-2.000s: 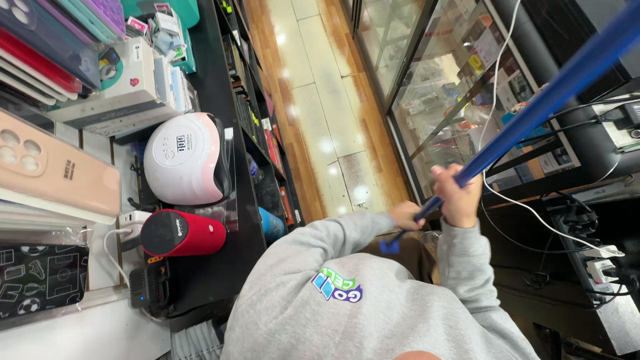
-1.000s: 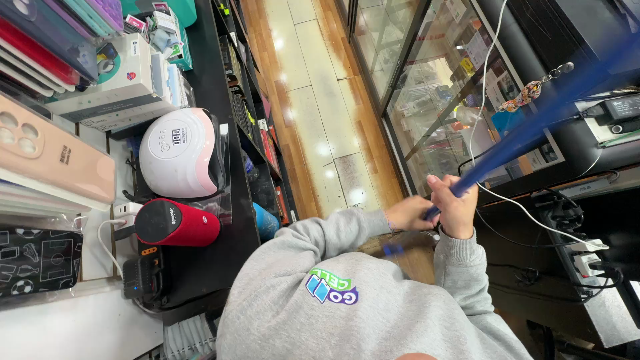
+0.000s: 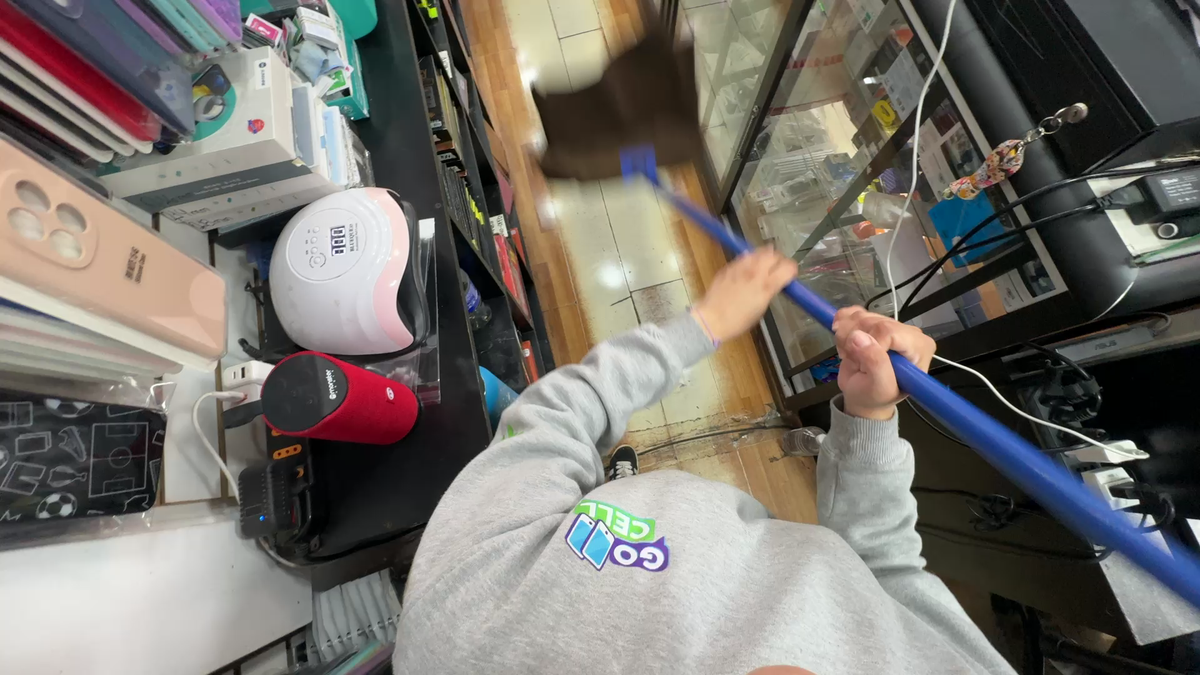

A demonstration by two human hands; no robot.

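Observation:
Both of my hands are on a long blue pole [image 3: 998, 427] that slants from the lower right up to the middle of the view. My left hand [image 3: 748, 292] wraps it lower down its length, toward the far end. My right hand [image 3: 879, 361] grips it a little nearer to my body, thumb on top. At the pole's far end a blue socket joins a wide brown head [image 3: 619, 108], blurred, over the tiled floor; whether it is a mop or a broom with a cloth I cannot tell.
On the left, a black counter [image 3: 375, 487] bears a white and pink nail lamp [image 3: 342, 267], a red cylindrical speaker [image 3: 347, 398] and phone cases [image 3: 103, 253]. A glass display case [image 3: 844, 169] stands on the right, with a white cable [image 3: 909, 187] hanging beside it. The tiled aisle [image 3: 647, 253] runs between.
The brown head has come into view over the aisle, away from my body. My left hand has moved forward along with the pole, and my hands are farther apart than a second ago.

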